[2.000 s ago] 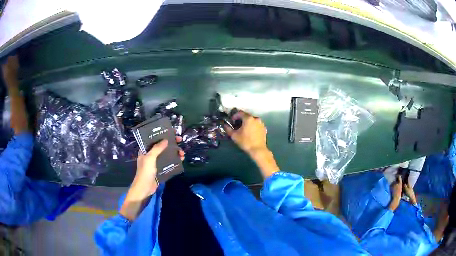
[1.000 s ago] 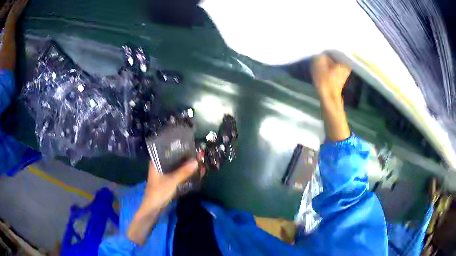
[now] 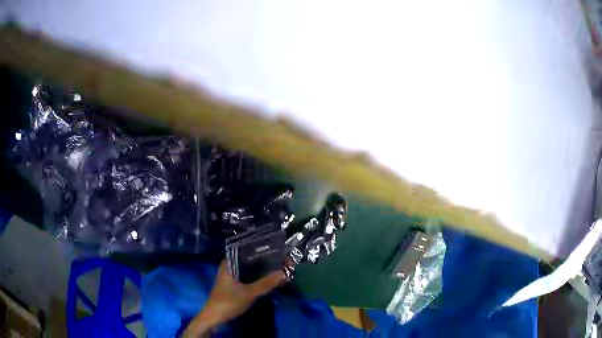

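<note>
My left hand [image 3: 241,297] holds a small stack of dark manuals [image 3: 259,254] with pale edges at the lower centre. My right hand is not visible; the shelf hides the area above my right sleeve. Coiled black cables [image 3: 311,239] lie just right of and behind the stack. A large clear poly bag [image 3: 125,191] full of black bundles lies to the left. A second pile of dark manuals [image 3: 408,253] lies on the green surface [image 3: 356,264] at the right, with a whitish poly bag [image 3: 422,280] against it.
A white overhead shelf with a blurred yellow-brown edge [image 3: 310,155] covers the upper and right part of the view. A blue plastic stool [image 3: 99,297] stands at the lower left. A brown carton [image 3: 348,315] shows below the bench edge. A white strip [image 3: 554,280] hangs at the right.
The view has moved so that the shelf now covers much more of it. My right hand, earlier over the cables and then raised at the shelf edge, is out of sight. My left hand still holds the manuals.
</note>
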